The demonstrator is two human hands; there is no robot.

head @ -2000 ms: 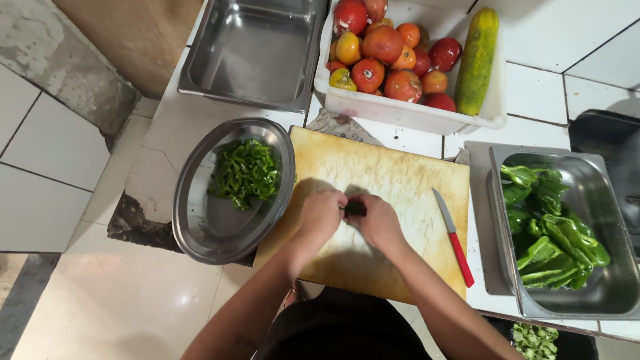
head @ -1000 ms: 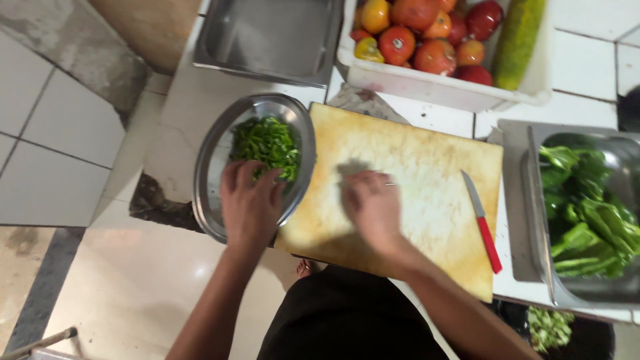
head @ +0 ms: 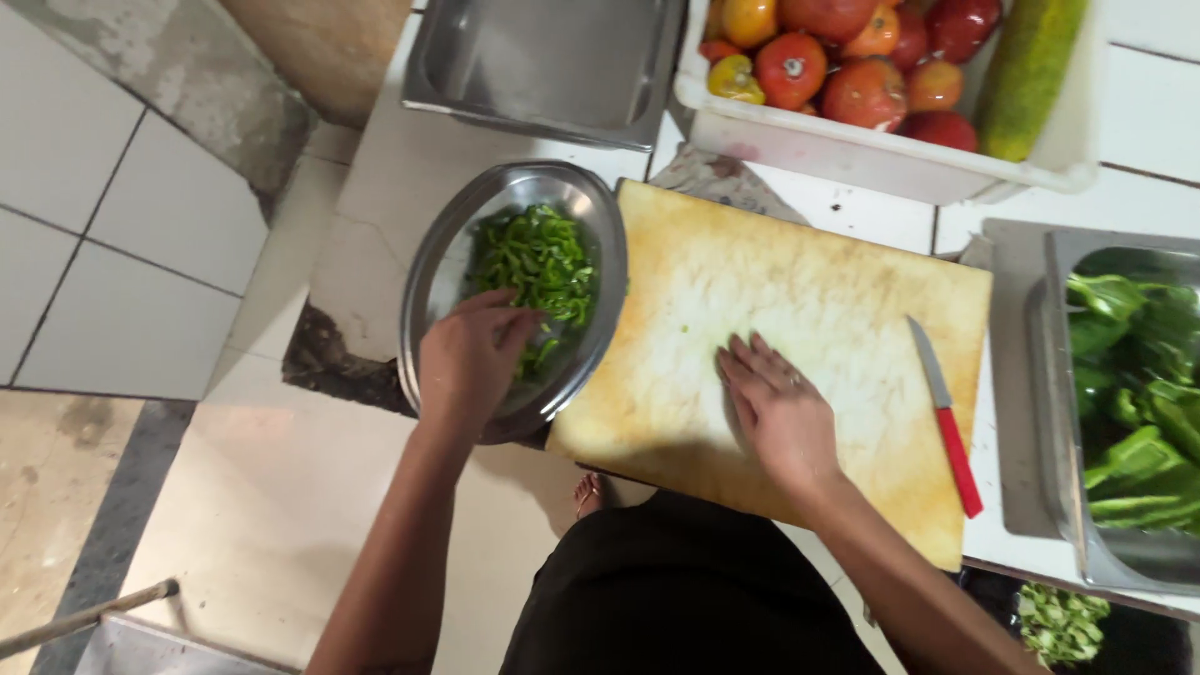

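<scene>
My left hand (head: 469,361) is over the near side of an oval stainless steel dish (head: 427,272), fingers bent at the edge of a heap of cut green peppers (head: 539,258); whether they grip any pieces cannot be told. My right hand (head: 783,403) rests palm down on a stained, yellowed cutting board (head: 844,272), holding nothing, a ring on one finger. Right of that hand lies a knife with a red handle (head: 956,459), its blade pointing away from me. At the right edge a steel pan (head: 1064,394) holds whole green peppers (head: 1148,412).
Behind the board stands a white plastic crate (head: 891,159) with tomatoes (head: 792,70) and a long yellow-green vegetable (head: 1031,84). A second steel pan (head: 553,75) is at the back left, by a crumpled cloth (head: 722,178). Pale green trimmings (head: 1059,619) lie below the counter's right edge.
Two seconds ago both hands were together over the board around something dark green. My left hand has moved left to the dish, and my right hand now lies flat on the board.
</scene>
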